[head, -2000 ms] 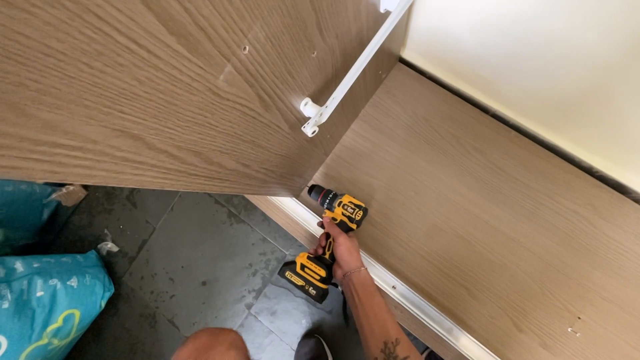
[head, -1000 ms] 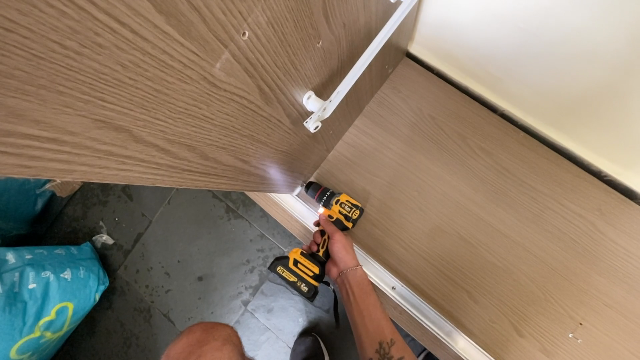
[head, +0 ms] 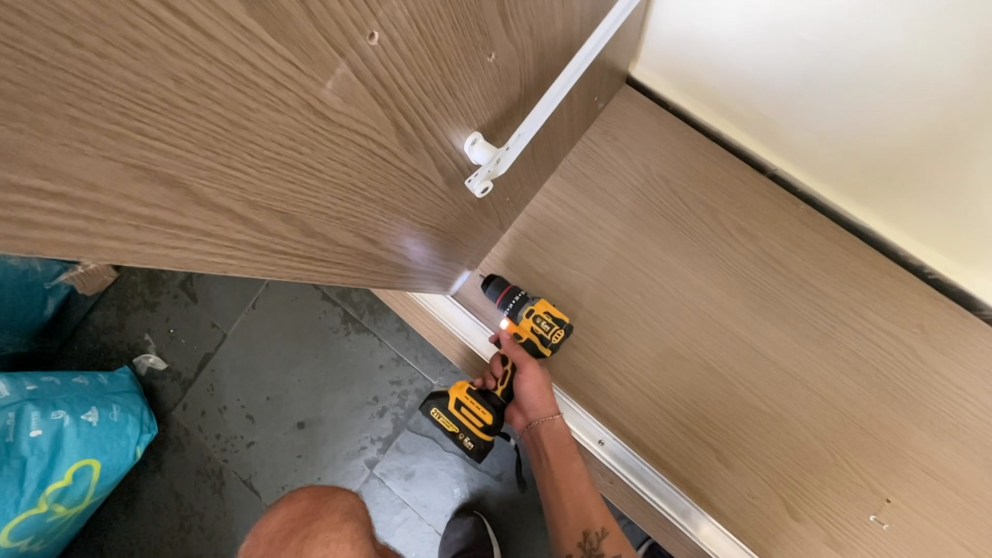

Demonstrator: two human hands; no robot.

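Observation:
My right hand (head: 529,384) is closed around the grip of a yellow and black cordless drill (head: 535,318). Its chuck points up and left at the corner where an upright wood-grain panel (head: 271,155) meets a flat wood-grain base panel (head: 736,310). The drill's lamp is lit, and a bright spot shows low on the upright panel. Whether the bit touches the panel cannot be told. A metal track (head: 620,457) runs along the front edge of the base, under my wrist. My left hand is not in view.
A white metal drawer runner (head: 550,101) with a roller sticks out beside the upright panel. Blue plastic bags (head: 70,442) lie on the dark tile floor (head: 271,387) at left. A pale wall (head: 837,101) stands behind the base. My knee and shoe are at the bottom.
The drill's lamp, which looks unlit in the oldest frame, is now lit, with a bright spot on the upright panel. My right hand still holds the drill in nearly the same place.

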